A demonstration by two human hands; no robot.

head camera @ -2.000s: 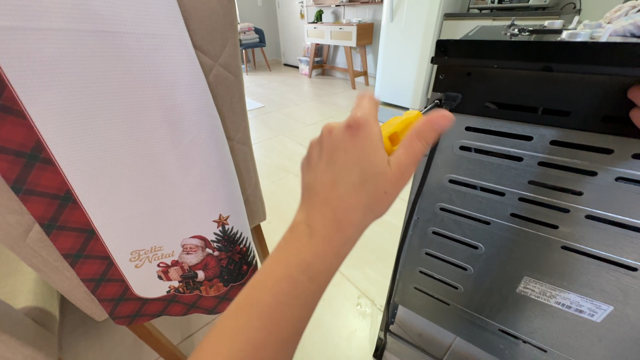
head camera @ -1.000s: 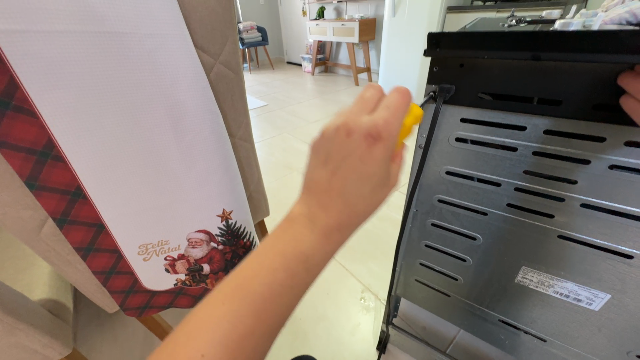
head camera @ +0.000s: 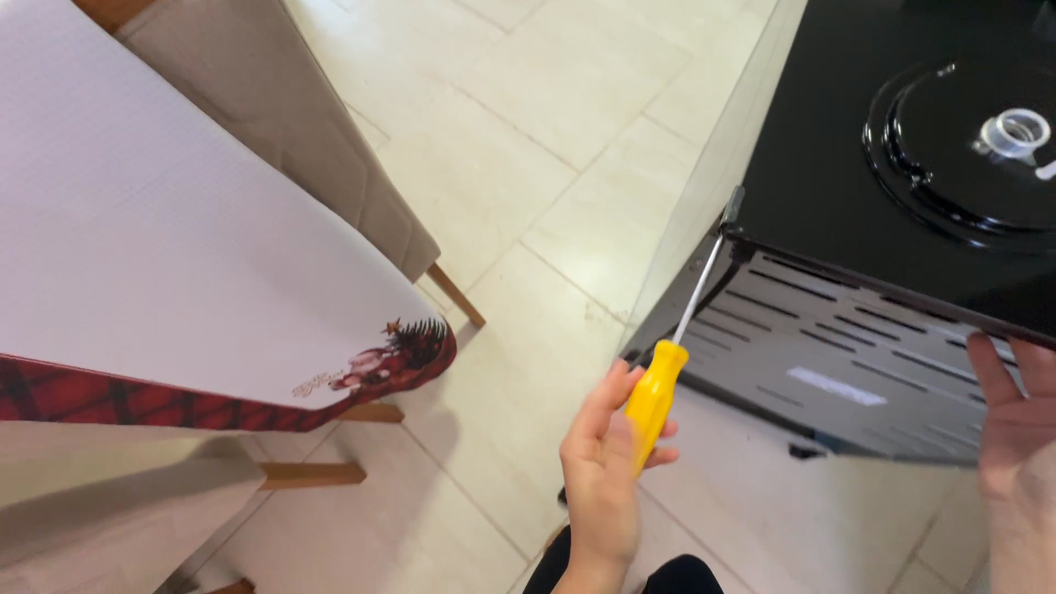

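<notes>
My left hand [head camera: 609, 462] holds a screwdriver by its yellow plastic handle [head camera: 657, 400]. The slim metal shaft [head camera: 698, 289] points up to the rear corner of the black cooktop [head camera: 825, 165], with its tip at or beside a small grey hinge-like piece [head camera: 733, 206] at that corner. At the right edge, my right hand [head camera: 1019, 421] has its fingers against the stove's slotted metal back panel [head camera: 767, 330], hooked at the cooktop's rear edge; their tips are partly hidden. A glass lid [head camera: 701, 181] appears to stand along the cooktop's side.
To the left, a white cloth with a red plaid border [head camera: 247, 247] and Christmas print hangs over a beige upholstered chair [head camera: 355, 165]. Another beige seat [head camera: 124, 511] with wooden legs is lower left. Pale floor tiles [head camera: 528, 330] lie between chairs and stove. My knees show at the bottom.
The view has tipped down steeply, so the cooktop's top shows. My left hand has moved below the cooktop corner, and the screwdriver's shaft is now in plain sight.
</notes>
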